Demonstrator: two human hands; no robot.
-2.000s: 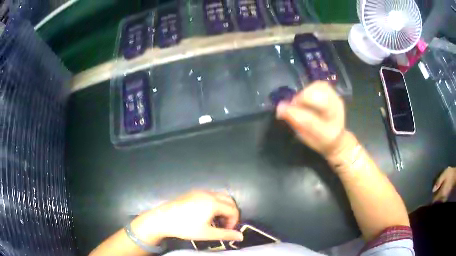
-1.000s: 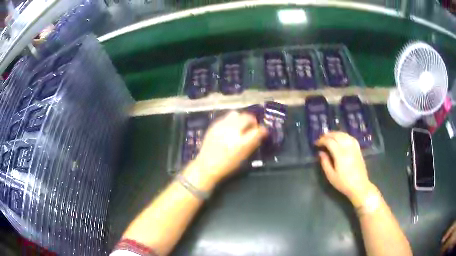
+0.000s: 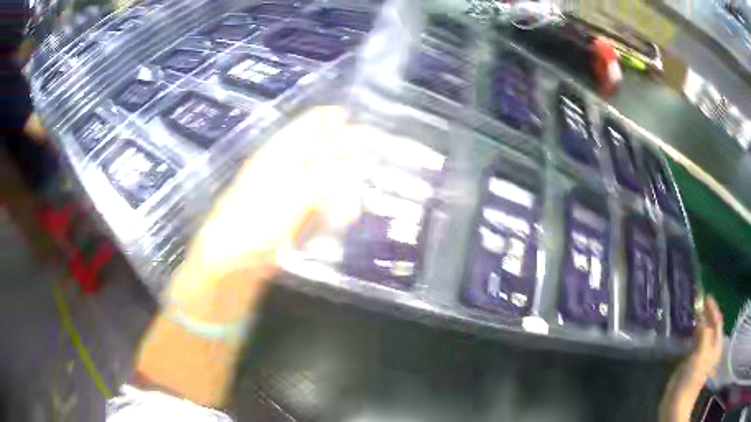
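Note:
A clear blister tray [image 3: 461, 177] is held up in front of me, tilted, with two rows of dark purple-blue handset units [image 3: 504, 247] in its pockets. My left hand [image 3: 272, 198], blurred and overexposed, grips the tray's left end. My right hand [image 3: 700, 354] holds its right end, partly cut off by the tray and my wrist. The tray's left end is close beside or over the tray stack [image 3: 198, 91], which also holds dark units; whether they touch I cannot tell.
The dark green bench top [image 3: 354, 363] shows below the tray. The bright green belt [image 3: 720, 235] and part of the white fan [image 3: 741, 346] are at right. A red-orange item [image 3: 605, 64] lies near cables at the top. Grey floor [image 3: 49, 346] shows at lower left.
The tray has been lifted off the bench and moved left to the stack, its pockets now filled. Both hands have gone from the units to the tray's ends. The view has turned left.

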